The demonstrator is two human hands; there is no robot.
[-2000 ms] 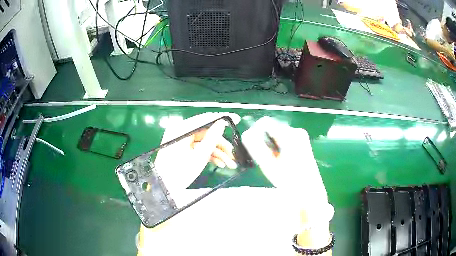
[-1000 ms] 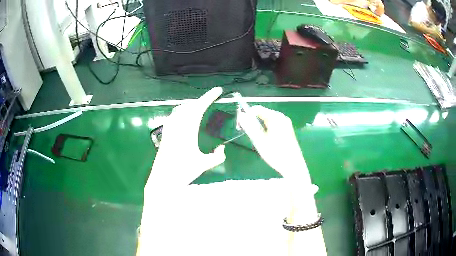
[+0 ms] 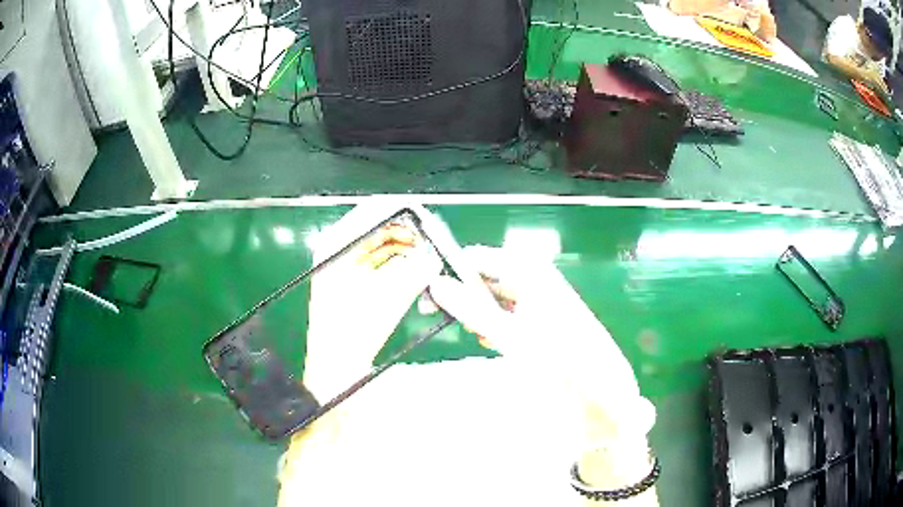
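A black phone middle frame [image 3: 265, 381] is held at a slant in front of me, its solid end with the camera hole at lower left and its open window to the upper right. My left hand [image 3: 361, 287], overexposed white, is behind the frame and holds it, fingers showing through the window. My right hand [image 3: 530, 307], also overexposed, is at the frame's right end with its fingers closed together; a slim tool in it cannot be made out. A large overexposed white area [image 3: 436, 436] lies below the hands.
Another frame [image 3: 129, 281] lies at left, one more [image 3: 810, 287] at right. A black pocketed tray [image 3: 812, 426] is at lower right. Beyond the pale strip [image 3: 495, 201] stand a black computer tower [image 3: 421, 74] and a dark red box [image 3: 626, 124] with a mouse. A person's hand shows at top right.
The phone frame, mostly hidden by my hands a second ago, is again tilted flat in full view. My right hand has moved lower, against its right end. The view has shifted slightly.
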